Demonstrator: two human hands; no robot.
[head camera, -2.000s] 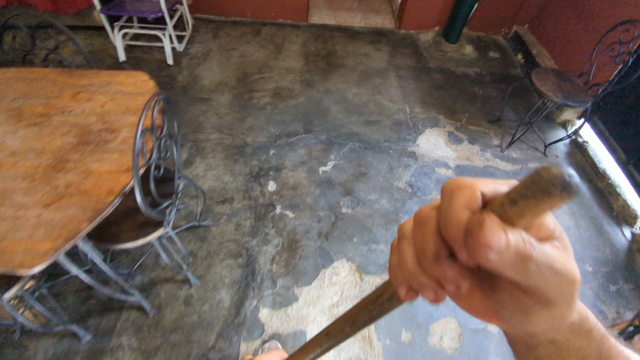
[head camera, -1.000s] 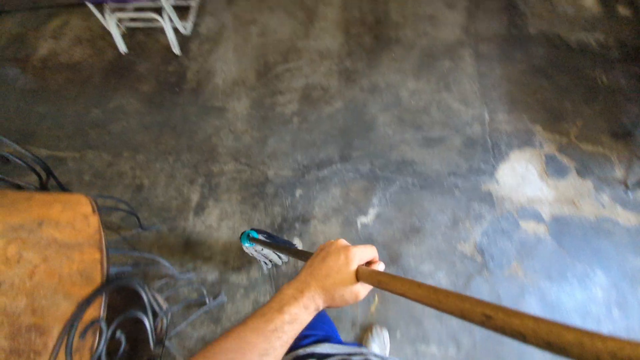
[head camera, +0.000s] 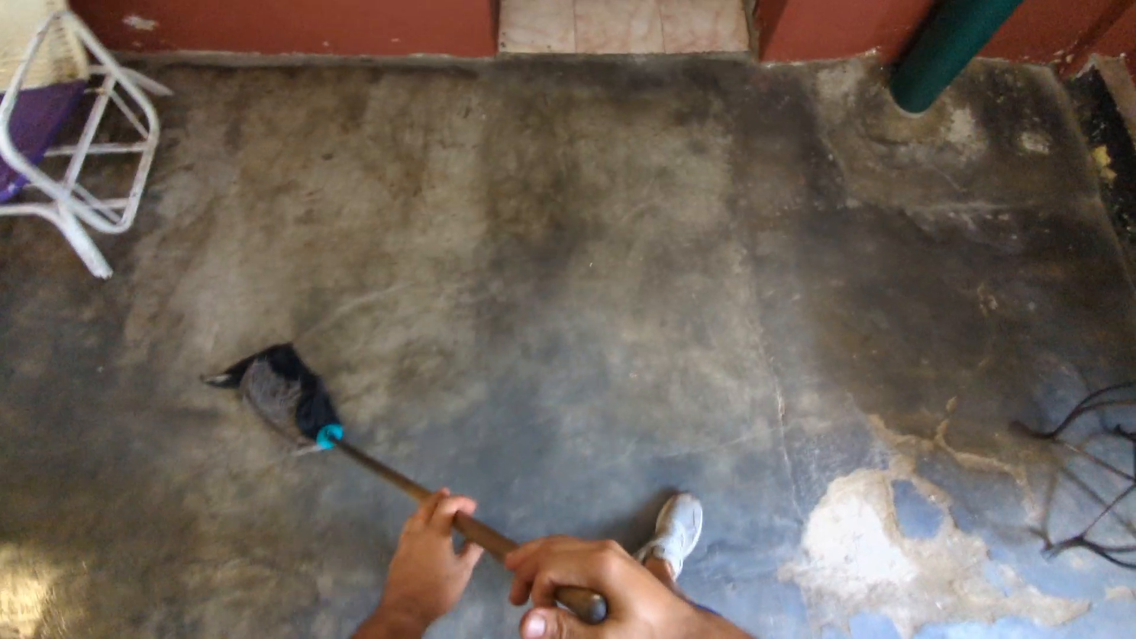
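A mop with a wooden handle (head camera: 386, 474), a turquoise socket (head camera: 329, 436) and a dark grey-black head (head camera: 282, 389) lies against the concrete floor at the left of the view. My left hand (head camera: 432, 555) is around the handle's middle part, its fingers partly wrapped and thumb beside the wood. Close to it, my right hand (head camera: 603, 581) grips the handle near its rounded top end, which points toward the camera. Both hands are bare.
A white-framed chair (head camera: 106, 151) stands at upper left. At the back are a red wall (head camera: 293, 27), a tiled step (head camera: 626, 25) and a green pipe (head camera: 950, 53). Black metal furniture legs (head camera: 1087, 524) are at right; my shoe (head camera: 679, 528) is below centre.
Both hands now show on the handle; one second ago only one was visible there. The mop head appears spread on the floor, farther from my feet. The view has shifted, and the wooden table is out of it.
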